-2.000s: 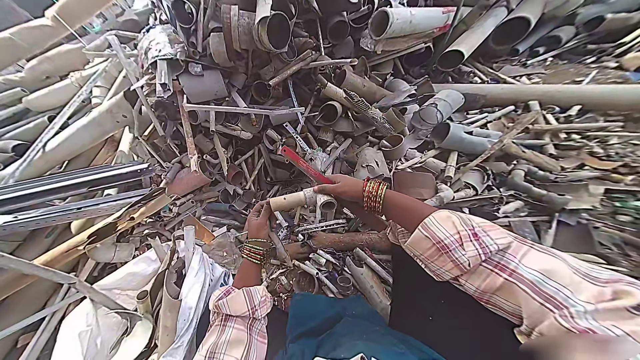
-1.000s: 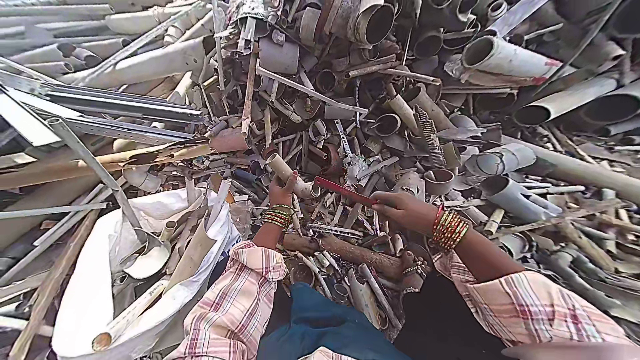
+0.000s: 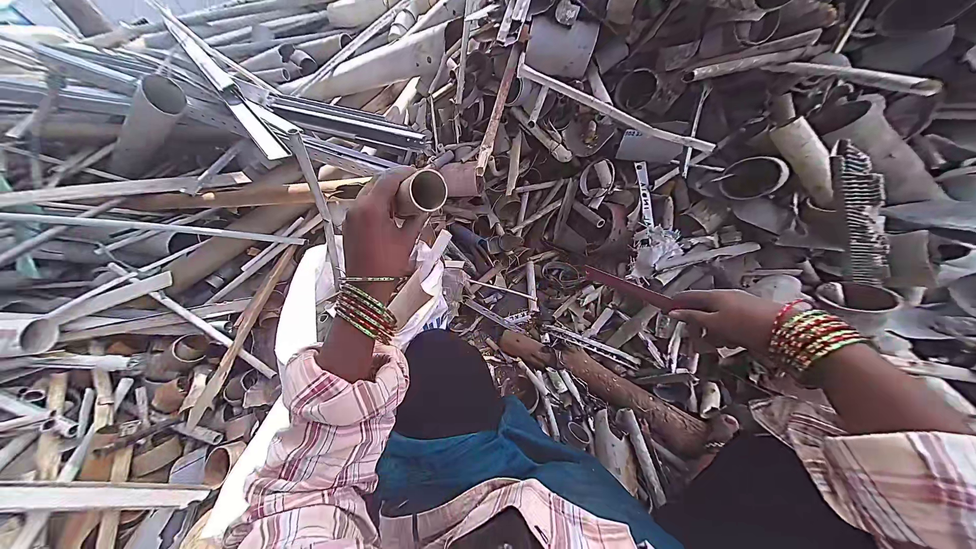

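My left hand (image 3: 381, 229) is closed around a short plastic pipe piece (image 3: 424, 191), its open end facing up toward the camera, raised over the left part of the scrap heap. My right hand (image 3: 720, 316) grips one end of a flat, reddish, blade-like tool (image 3: 625, 288), which points left over the middle of the heap. Just beneath my left wrist, a white sack (image 3: 301, 313) with pipe pieces at its mouth is partly hidden by my forearm. The two hands are well apart.
Broken pipes and strips lie all around. Long metal channels (image 3: 335, 126) stretch across the upper left. A thick brown rod-like piece (image 3: 625, 389) lies in front of my knees. A ribbed scrap piece (image 3: 862, 213) stands at the right.
My left hand has moved left and away from the tool with the pipe piece, toward the white sack. My right hand still has the reddish tool. The view has turned left.
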